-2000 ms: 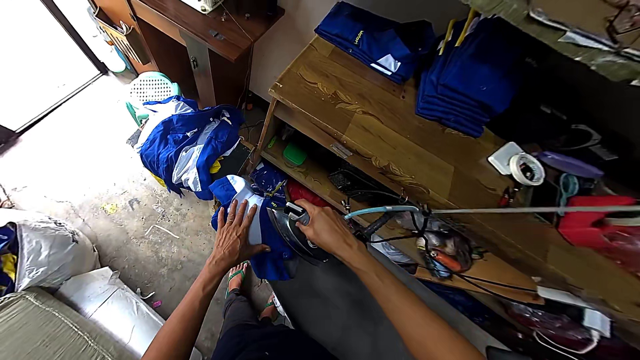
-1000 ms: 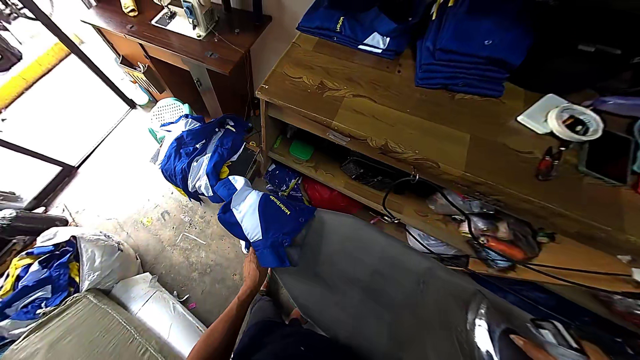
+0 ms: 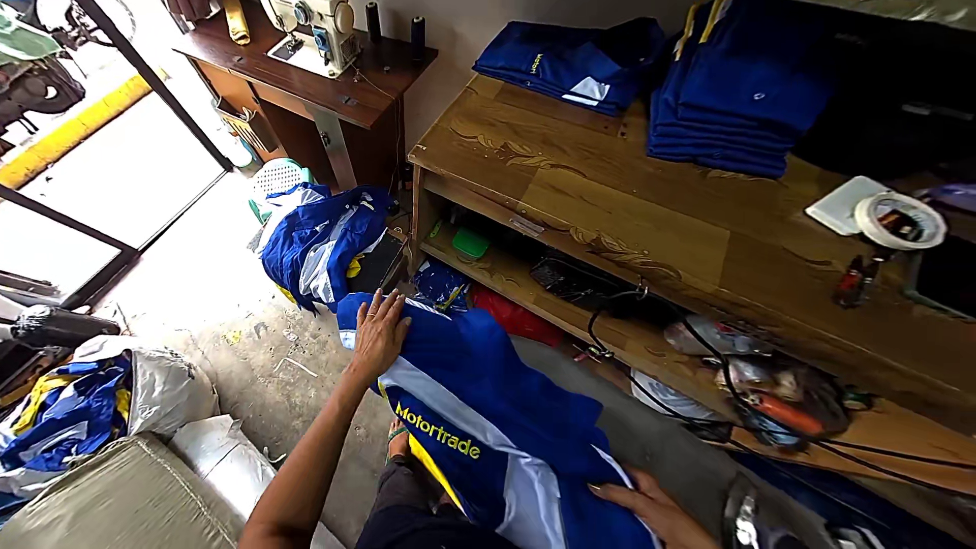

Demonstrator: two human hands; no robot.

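A blue and white garment (image 3: 473,366) with yellow lettering and yellow trim lies spread over a dark grey ironing surface (image 3: 648,435). My left hand (image 3: 379,335) rests flat on its far left end, fingers together and palm down. At the garment's near right edge, my right hand (image 3: 648,507) holds the cloth between thumb and fingers. Just right of that hand stands an iron (image 3: 743,515), partly cut off by the frame's bottom edge and touched by neither hand.
Folded blue garments (image 3: 732,99) are stacked on a wooden cabinet (image 3: 633,198), near a roll of tape (image 3: 900,219). Crumpled garments (image 3: 324,236) lie on a stool beyond my left hand. A black cord (image 3: 686,328) hangs along the shelf. A sewing machine (image 3: 320,34) stands at the back.
My right hand held the iron on the cloth, moved right with it, and is now off it and on the garment. More of the garment now lies spread across the surface.
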